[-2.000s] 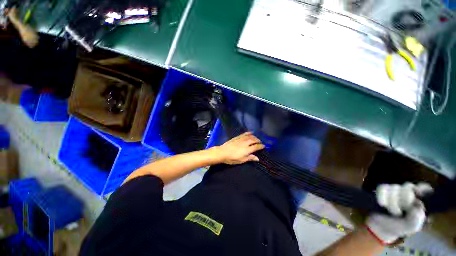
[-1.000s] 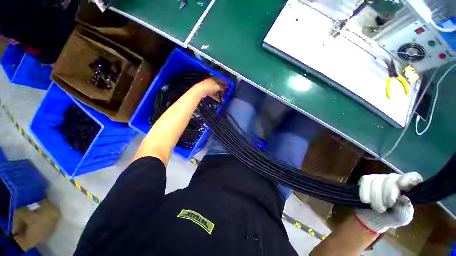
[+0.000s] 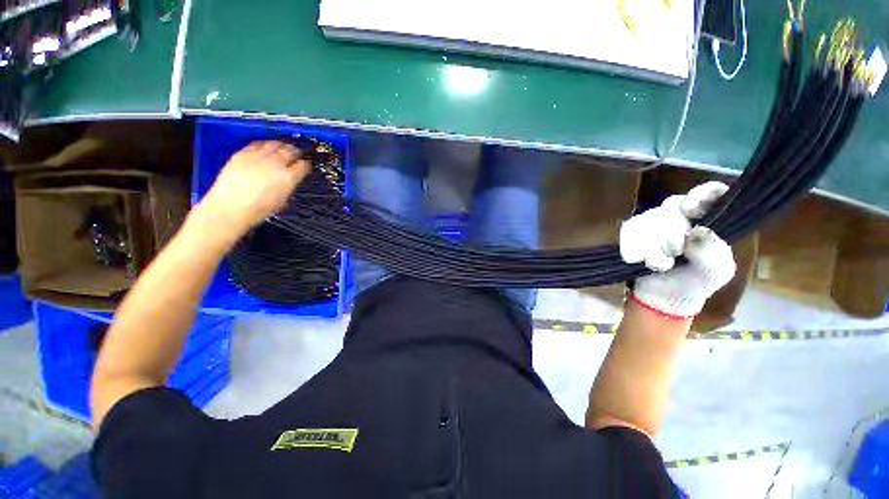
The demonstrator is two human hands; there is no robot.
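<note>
A thick bundle of long black cable leads (image 3: 468, 265) runs across in front of my body. My right hand (image 3: 677, 249), in a white knit glove with a red cuff, is closed around the bundle. Past it, the bundle's gold-tipped ends (image 3: 838, 54) lie over the green bench at the right. My bare left hand (image 3: 255, 180) is at a blue bin (image 3: 207, 156) under the bench edge, on the bundle's other end; its fingertips are partly hidden among the cables. More coiled black leads (image 3: 283, 268) with small brassy tips lie in that bin.
The white machine base (image 3: 507, 39) sits on the green bench (image 3: 409, 93), with yellow-handled pliers (image 3: 643, 12) at its top edge. A dark phone (image 3: 719, 19) with a white cord is beside it. An open cardboard box (image 3: 58, 234) and another blue bin (image 3: 73, 361) are at the left.
The view has turned and shifted right, showing the gold-tipped ends. My left hand has stayed at the blue bin since a second ago; earlier it was nearer my body. My right hand still grips the bundle.
</note>
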